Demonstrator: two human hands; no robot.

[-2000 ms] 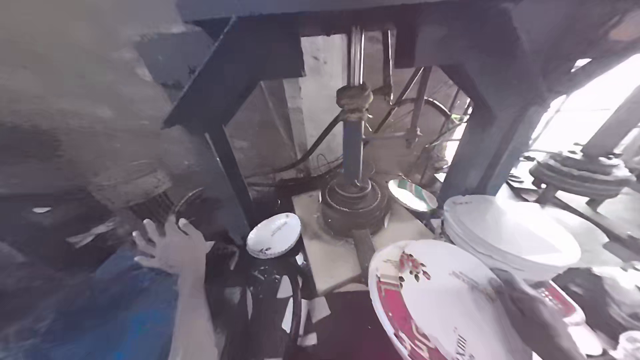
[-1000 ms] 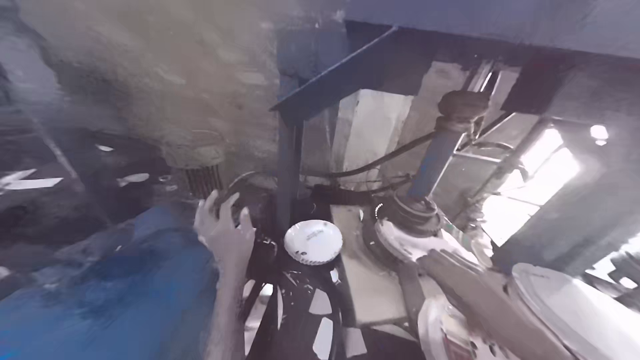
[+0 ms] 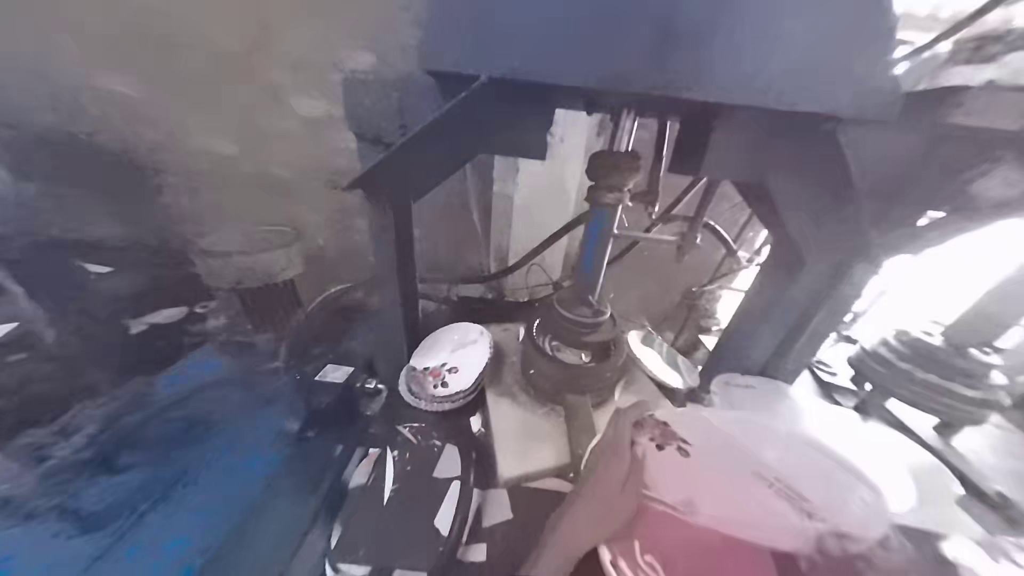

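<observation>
My left hand (image 3: 612, 472) reaches in from the bottom and grips the left edge of a large white plate with a rose print (image 3: 744, 472). A red printed piece (image 3: 680, 544) lies below that plate. A dim, blurred shape at the plate's lower right may be my right hand; its fingers cannot be made out. Left of the press's round metal mould (image 3: 572, 352) rests a small stack of white scalloped dishes (image 3: 448, 364), the top one rose-printed. A shallow, shiny dish (image 3: 662, 360) leans at the mould's right.
A dark blue press frame (image 3: 400, 264) rises around the blue-marked ram (image 3: 594, 240). Below the dish stack, a dark round surface (image 3: 400, 512) carries white scraps. White round plates (image 3: 864, 456) lie at the right, before another metal press part (image 3: 928, 376). Blue cloth (image 3: 184, 464) fills the lower left.
My left hand has moved from the left side to the large plate. The right arm that reached to the mould has drawn back. The dish stack now shows a rose print on top.
</observation>
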